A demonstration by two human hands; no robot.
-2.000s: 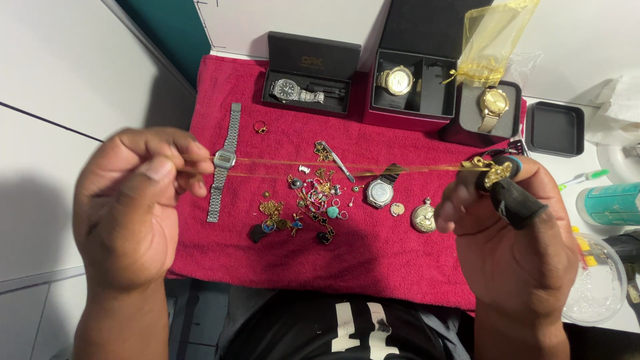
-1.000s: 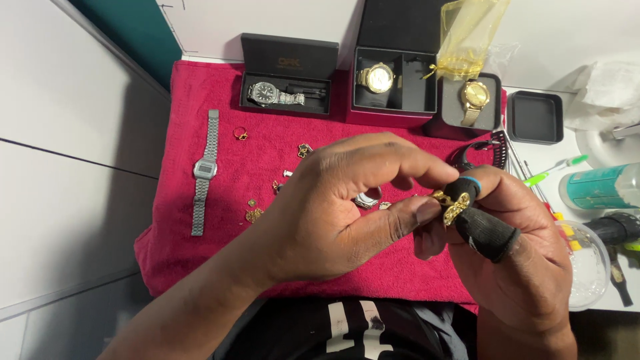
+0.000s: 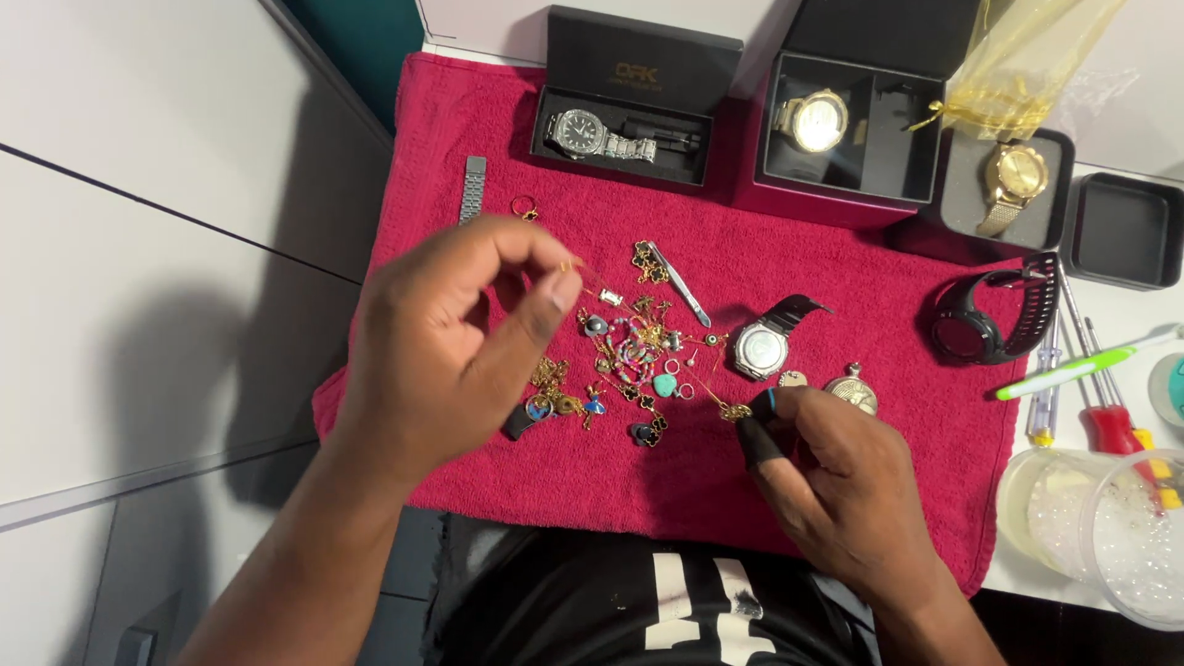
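Observation:
My left hand (image 3: 453, 342) pinches one end of a thin gold chain (image 3: 597, 276) between thumb and fingers, over the left part of the towel. My right hand (image 3: 823, 472), with a black cover on a finger, pinches a gold pendant (image 3: 735, 412) at the chain's other end. Beneath the chain lie a beaded bracelet (image 3: 631, 351), a turquoise heart (image 3: 664, 385), black clover jewellery (image 3: 647, 407) and steel tweezers (image 3: 680, 285). A silver-cased watch (image 3: 761, 350) lies just above my right hand, and a pocket watch (image 3: 851, 392) is partly behind it.
On the red towel (image 3: 573, 481) stand boxes with a silver watch (image 3: 581, 132), a gold watch (image 3: 819, 120) and a gold mesh watch (image 3: 1016, 174). A black watch (image 3: 962, 328) lies right, near screwdrivers (image 3: 1115, 430), a green-white brush (image 3: 1064, 372) and a clear tub (image 3: 1142, 536).
My hands came together at the gold piece about one second ago and are apart now. My right hand has moved left over the towel, and the chain hangs between the hands.

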